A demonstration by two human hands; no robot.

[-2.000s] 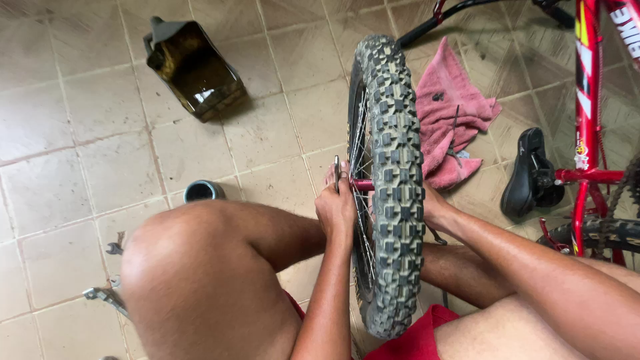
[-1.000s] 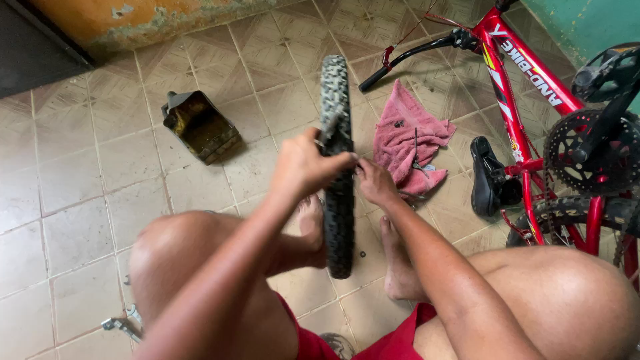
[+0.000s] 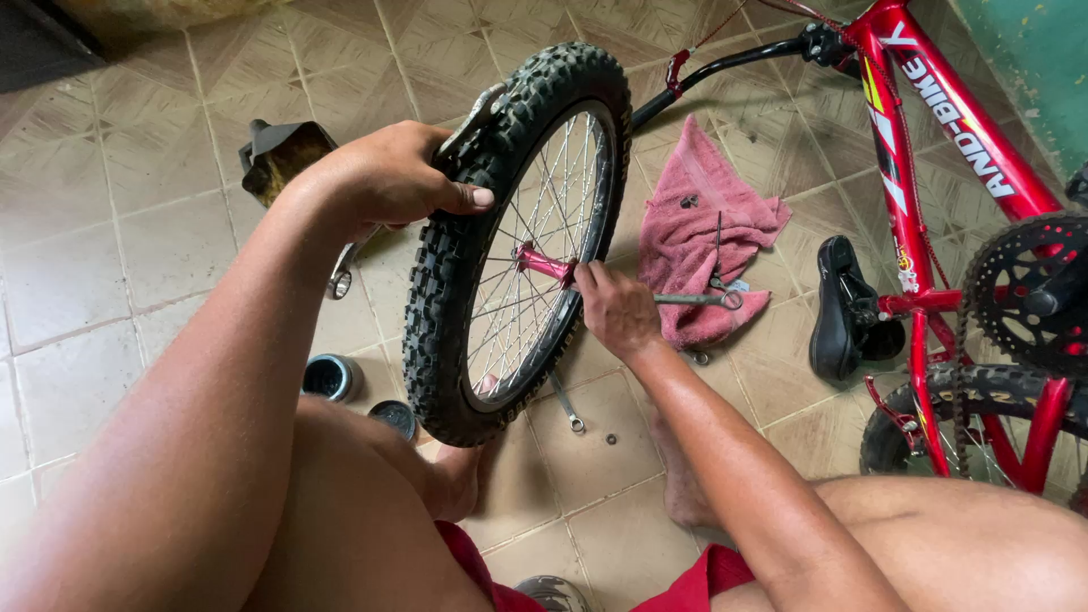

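A bicycle wheel (image 3: 459, 331) with a knobby black tire stands tilted between my legs, its red hub (image 3: 544, 263) facing right. My left hand (image 3: 399, 178) grips the tire's upper left side, thumb on the sidewall, and also holds a wrench (image 3: 476, 119) whose upper end lies along the tread. At the right end of the hub, the fingers of my right hand (image 3: 616, 308) are closed around the axle end and a combination wrench (image 3: 697, 299), whose ring end sticks out to the right. The jaw of that wrench is hidden by my fingers.
A pink towel (image 3: 705, 229) with small parts lies right of the wheel. Beyond it are a bicycle saddle (image 3: 837, 314) and a red bicycle frame (image 3: 922, 170). Near my feet are a ring wrench (image 3: 568, 404), a nut (image 3: 611, 439), an open jar (image 3: 327, 377) and a lid (image 3: 393, 416). A dark container (image 3: 285, 157) stands upper left.
The wheel has turned from nearly edge-on to showing its spokes on the right side. Wrenches now show in both hands. The container is now partly behind my left arm.
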